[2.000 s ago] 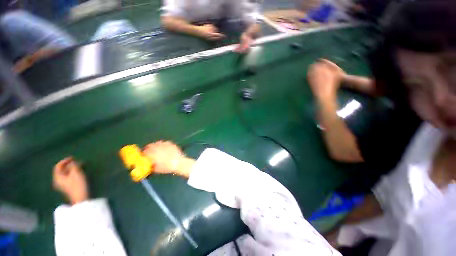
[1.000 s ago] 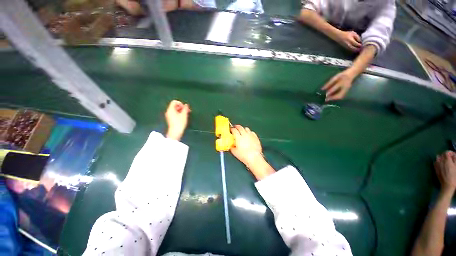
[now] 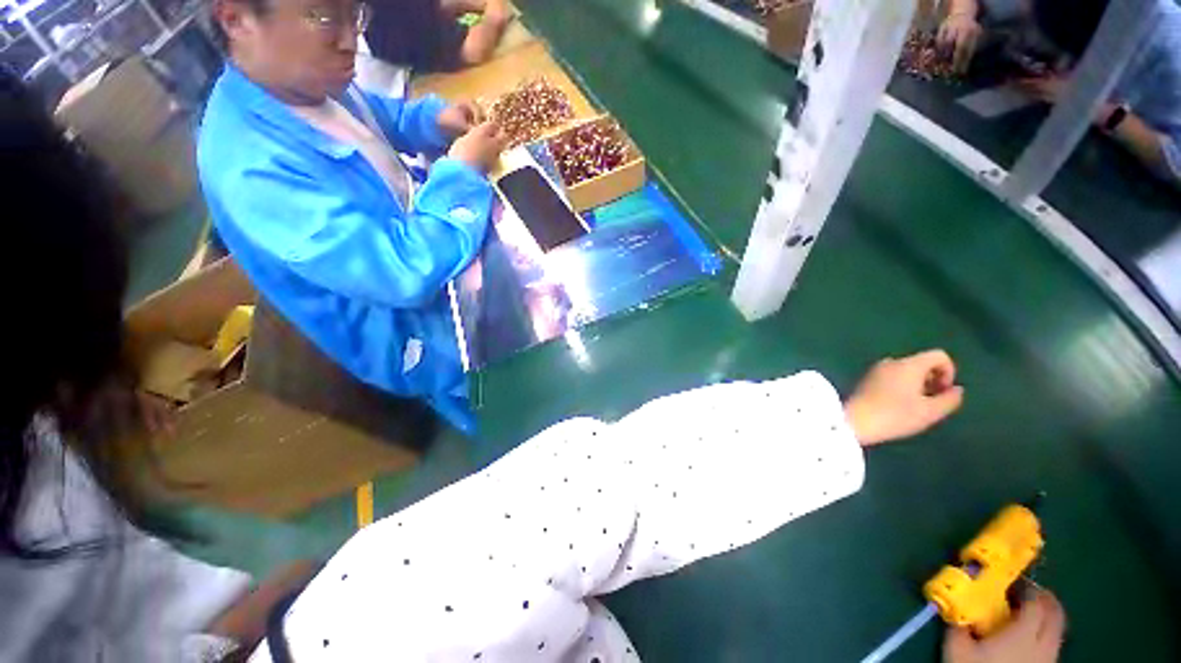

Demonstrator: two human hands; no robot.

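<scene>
The yellow hot glue gun is at the lower right over the green belt. Its whitish glue stick trails from the rear to the bottom edge. My right hand is closed around the gun's handle and is partly cut off by the bottom edge. My left hand is over the belt, above and left of the gun, with its fingers curled. I cannot tell if anything is between its fingertips.
A white scuffed post rises from the green belt. At upper left, a worker in blue handles small pieces beside a cardboard tray, a smartphone and a glossy mat. A cardboard box stands at left.
The view has swung left, bringing in the worker in blue, the trays and the post. My hands now appear farther right. My right hand still holds the glue gun.
</scene>
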